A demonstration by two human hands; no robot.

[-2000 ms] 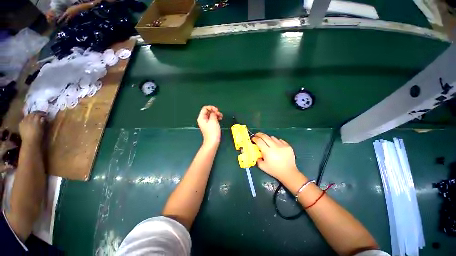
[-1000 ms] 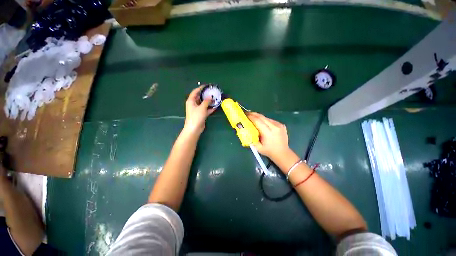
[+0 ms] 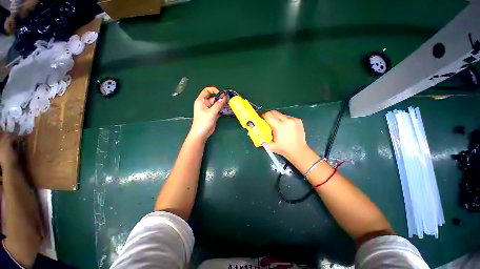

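Observation:
My left hand holds a round black unit with a pale centre by its left side, over the green bench. My right hand grips the yellow hot glue gun. The gun's nozzle end is at the top of the round unit and hides part of it; whether the tip touches cannot be told. A whitish glue stick sticks out of the gun's back. The black cord loops below my right wrist.
Other round units lie at the left and by the post. White discs lie on the brown board, with a person's arm beside it. A white post, spare glue sticks and black parts are at right.
Since two seconds ago my left hand has taken hold of a round unit, and the gun has come to it. In the last second the nozzle end moved over the unit. Another unit has appeared at left.

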